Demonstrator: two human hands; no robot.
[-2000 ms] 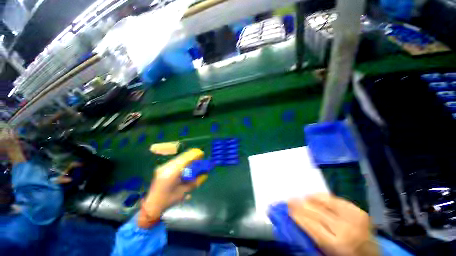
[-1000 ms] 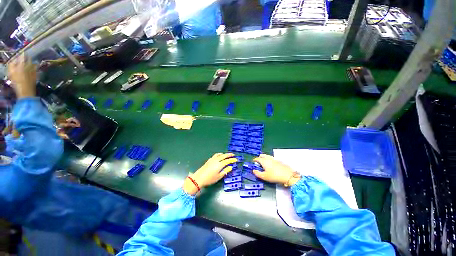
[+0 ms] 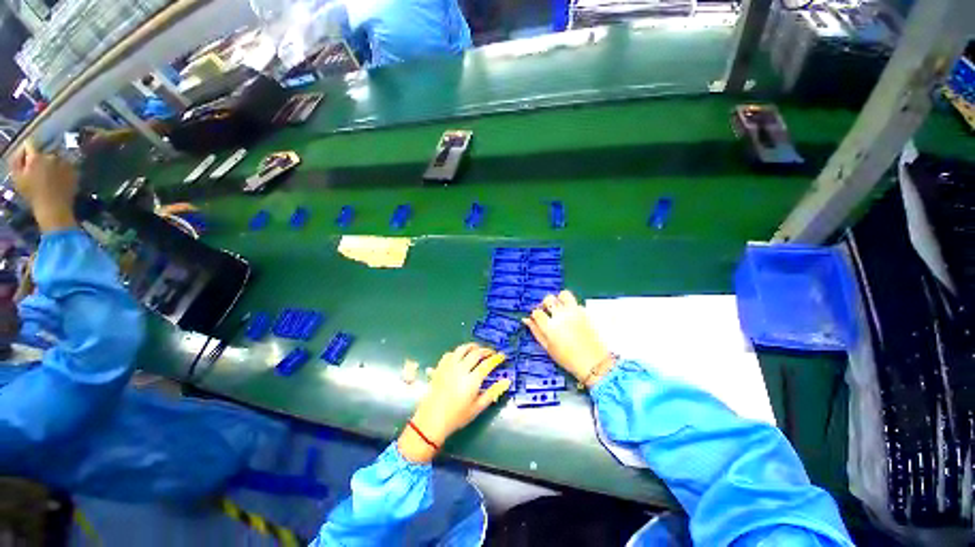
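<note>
Blue modules (image 3: 526,267) lie in two tight columns on the dark green bench; the far rows are even, while the nearer ones are tilted and loose. My left hand (image 3: 460,390) rests at the left side of the near modules, its fingertips on one, with yellow covers on some fingertips. My right hand (image 3: 567,337) is at the right side, its fingertips touching modules in the middle of the columns. Whether either hand grips a module is hard to tell. A white sheet (image 3: 695,342) lies partly under my right sleeve.
A blue bin (image 3: 796,299) stands by the white post (image 3: 877,128), left of black trays (image 3: 941,321). A conveyor (image 3: 599,182) carries spaced modules and grey-black devices (image 3: 449,156). Tan tape (image 3: 374,251) lies at its edge. Another worker's arm (image 3: 80,288) is at left, near more modules (image 3: 297,324).
Both hands have left the white sheet area and tray-side hold of earlier and are at the columns. Since one second ago, my right hand moved slightly up and my left slightly down. Conveyor modules shifted left.
</note>
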